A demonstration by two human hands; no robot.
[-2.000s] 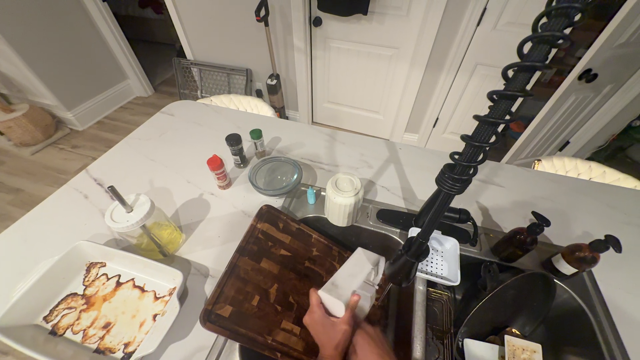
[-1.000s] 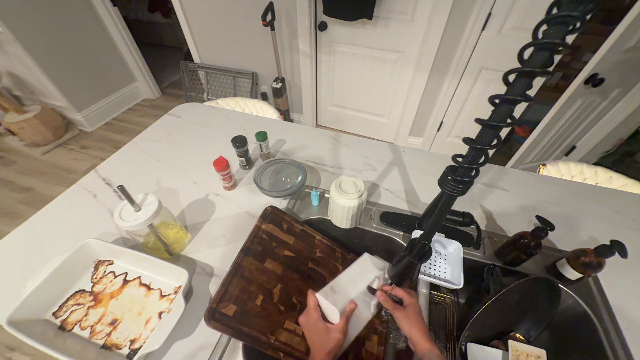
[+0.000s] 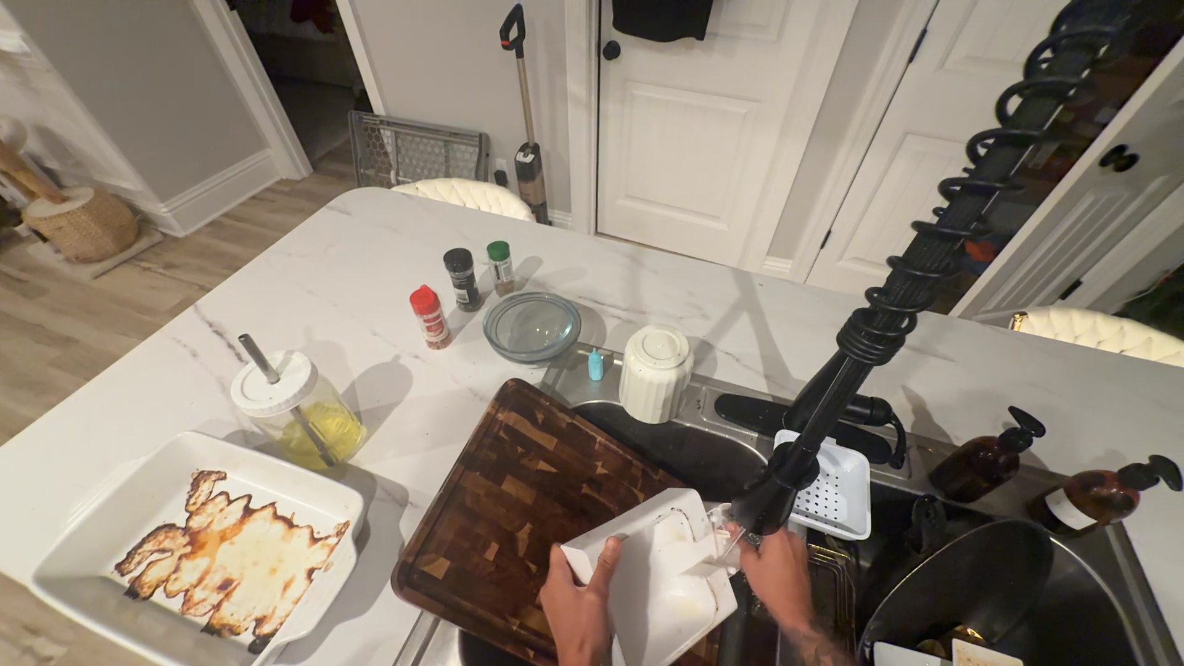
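My left hand (image 3: 581,601) grips the left side of a white rectangular container (image 3: 671,592), tilted above the dark wooden cutting board (image 3: 518,499). Near the container's right rim is my right hand (image 3: 775,572), under the black spray head of the coiled faucet (image 3: 768,504). Something clear and shiny, water or clear plastic, shows at its fingers; what the hand holds cannot be made out. The board lies over the left part of the sink and the counter's edge. A dark pan (image 3: 962,592) stands in the right basin.
At left are a stained white baking dish (image 3: 69,564) and a lidded jar with a straw (image 3: 301,416). Behind stand spice bottles (image 3: 430,319), a glass bowl (image 3: 532,328) and an upturned white cup (image 3: 656,375). Right are a perforated white caddy (image 3: 832,490) and amber pump bottles (image 3: 980,462).
Two seconds ago both hands were close together at the container's lower end. My right hand has since moved to its right side, by the spray head, and the container's inside now faces the camera more.
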